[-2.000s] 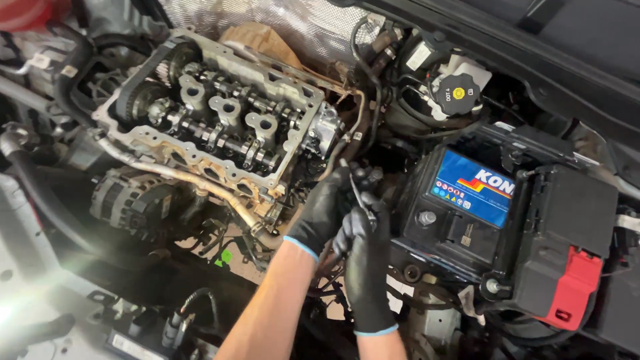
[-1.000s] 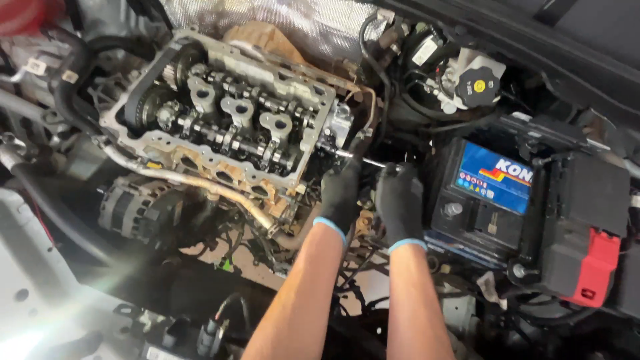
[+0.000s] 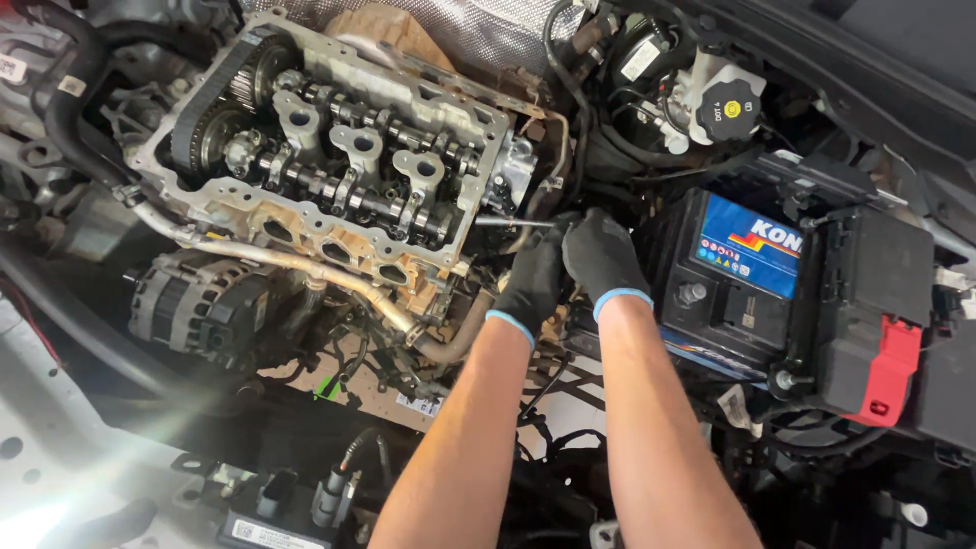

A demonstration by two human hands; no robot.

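Both hands wear black gloves with blue cuffs. My left hand (image 3: 534, 274) is right of the open cylinder head (image 3: 343, 221), its fingers at a thin metal shaft (image 3: 515, 222). Close against it, my right hand (image 3: 604, 255) is curled at the shaft's right end, with its back to the camera. The shaft lies nearly level, and its left end meets the end of the head below a silver metal housing (image 3: 515, 171). My fingertips are mostly hidden, so the left hand's grip cannot be told. Camshafts (image 3: 320, 183) and a toothed timing belt (image 3: 210, 99) show inside the head.
A car battery (image 3: 732, 282) stands right of my hands, beside a black cover with a red tab (image 3: 892, 374). Above is a brake fluid reservoir cap (image 3: 730, 109). An alternator (image 3: 206, 305) and a metal coolant pipe (image 3: 305, 267) are at the left. Wiring hangs below the head.
Two seconds ago both hands were together lower down, with a metal tool between them. One second ago the shaft was at the head's end, and my hands were farther apart than now.
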